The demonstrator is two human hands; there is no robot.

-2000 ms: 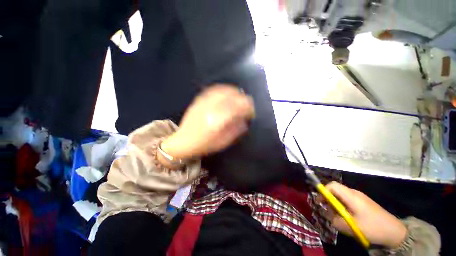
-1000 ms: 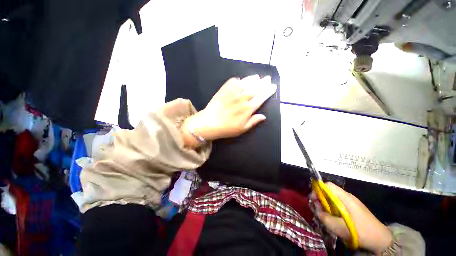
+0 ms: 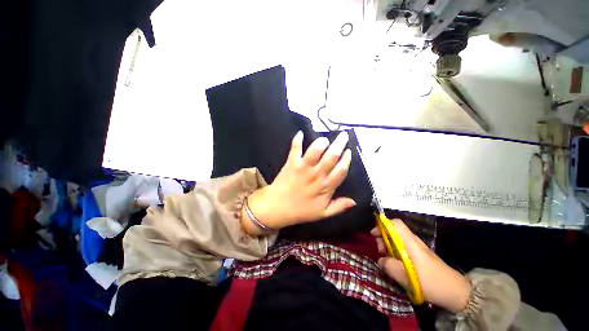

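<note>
A black fabric panel (image 3: pixel 248 123) lies on the white table in front of me, its lower end hanging at the table's front edge. My left hand (image 3: pixel 307 184) lies flat on the panel with its fingers spread, gripping nothing. My right hand (image 3: pixel 423 262) holds the yellow-handled scissors (image 3: pixel 402 258). The blades point up and away along the panel's right edge. They are partly against the black cloth, and I cannot tell whether they are open.
The sewing machine head (image 3: pixel 465 19) is at the top right, with its ribbed knob (image 3: pixel 448 65). A thin metal tool (image 3: pixel 464 103) lies below it. A phone (image 3: pixel 579 165) is at the far right. Dark cloth (image 3: pixel 58 77) is at the left, above white scraps (image 3: pixel 106 226).
The large black cloth has slid away left, leaving the smaller panel. My left hand has opened flat and moved down. The scissors have moved left to the panel's edge.
</note>
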